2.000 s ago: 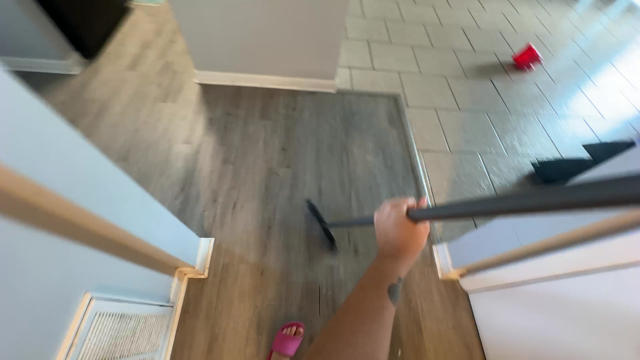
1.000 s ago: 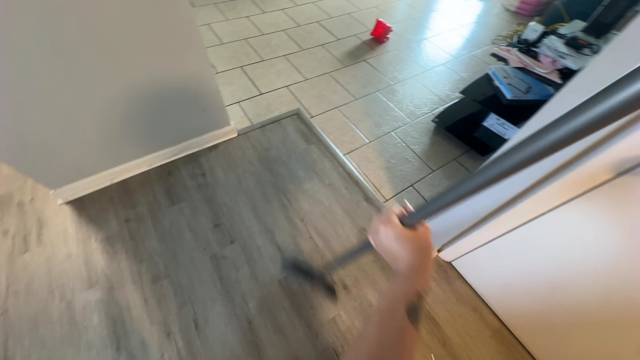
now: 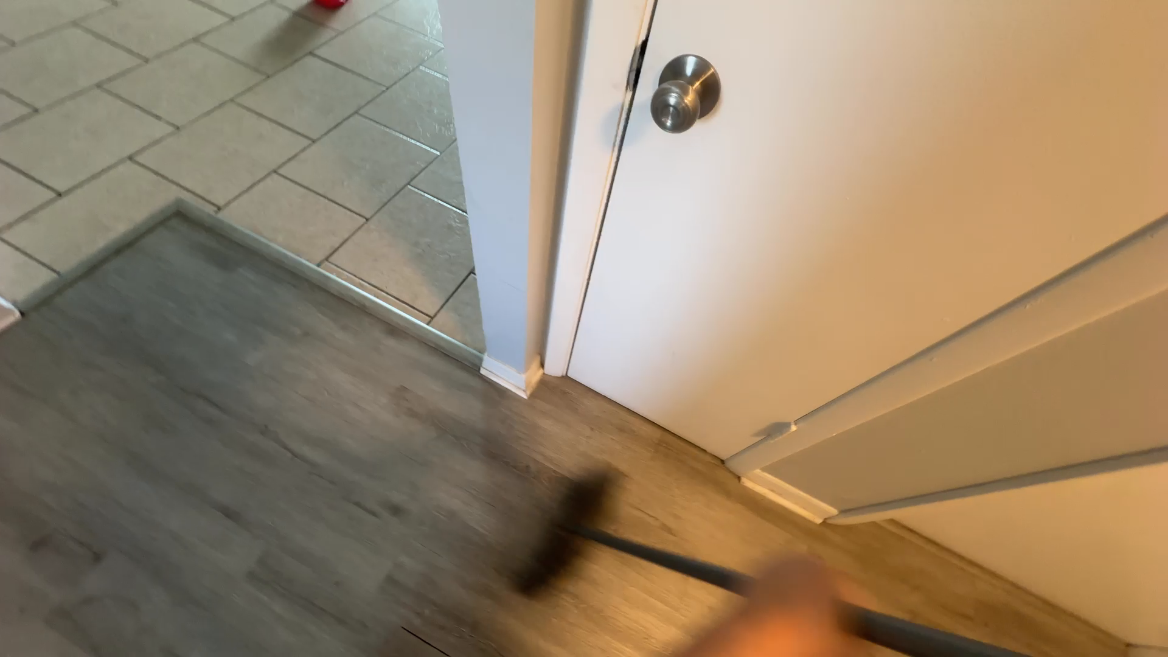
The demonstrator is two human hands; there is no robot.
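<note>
A broom with a dark head and a dark pole is low in the view, its head blurred against the wood-look plank floor. My left hand, also blurred, is closed around the pole at the bottom edge, right of the broom head. Beyond the hand the pole runs out at the bottom right. My right hand is out of view.
A white door with a metal round doorknob stands at the right, beside a narrow wall end with a white baseboard. A metal edge strip borders the tile floor. A red object lies at the top edge.
The view has swung right toward the door. The broom head has moved from the grey planks near the tile border to the planks by the door, with my left hand still around the pole.
</note>
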